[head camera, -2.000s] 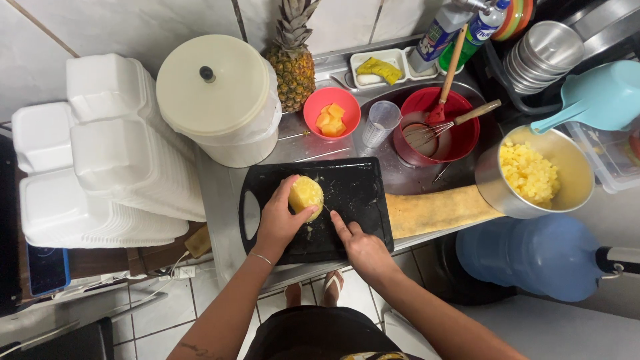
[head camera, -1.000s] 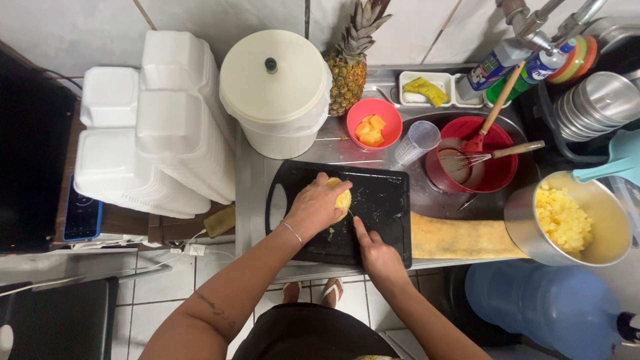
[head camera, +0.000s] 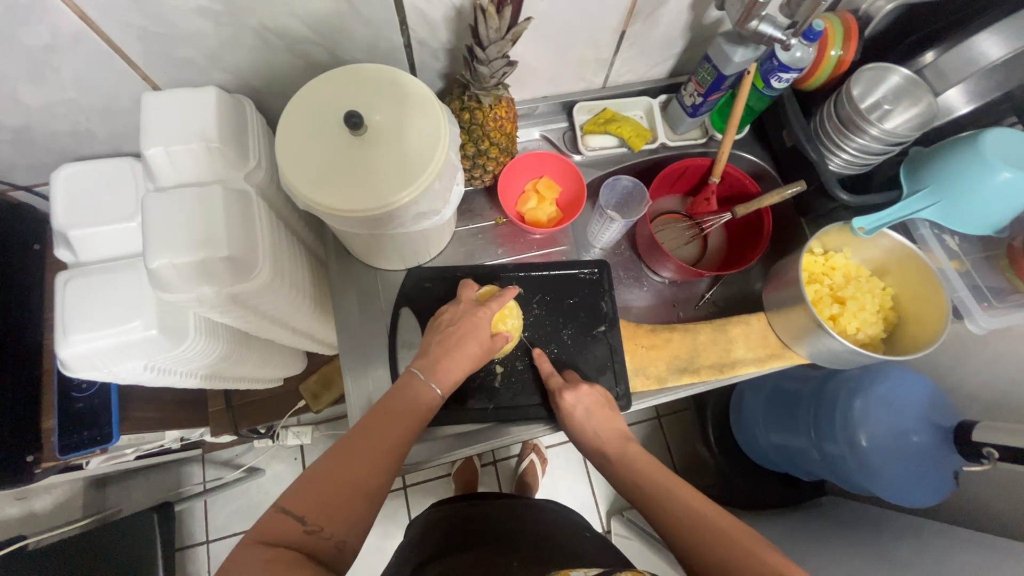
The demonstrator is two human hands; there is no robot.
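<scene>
A peeled pineapple piece [head camera: 506, 322] rests on a black cutting board [head camera: 572, 300], and my left hand [head camera: 464, 332] holds it from above with thumb and fingers. On its right, my right hand [head camera: 578, 400] grips a knife, its handle hidden in the fist; only a little of the thin blade [head camera: 526, 342] shows, close to the fruit. Small wet bits lie scattered over the board. A metal pot [head camera: 920, 320] at the right holds diced yellow fruit [head camera: 850, 300]. Behind the board are a pink bowl [head camera: 512, 188] of orange fruit chunks and a whole pineapple [head camera: 484, 128].
White foam containers [head camera: 200, 240] are stacked at the left, beside a lidded cream bucket [head camera: 364, 152]. A red pot [head camera: 748, 248] with whisk and spatula and a clear measuring cup [head camera: 620, 212] stand by the sink. A blue water jug [head camera: 848, 432] is below the counter's right side.
Two seconds ago the pineapple piece showed more of its top; my left hand now covers more of it. The view has shifted left.
</scene>
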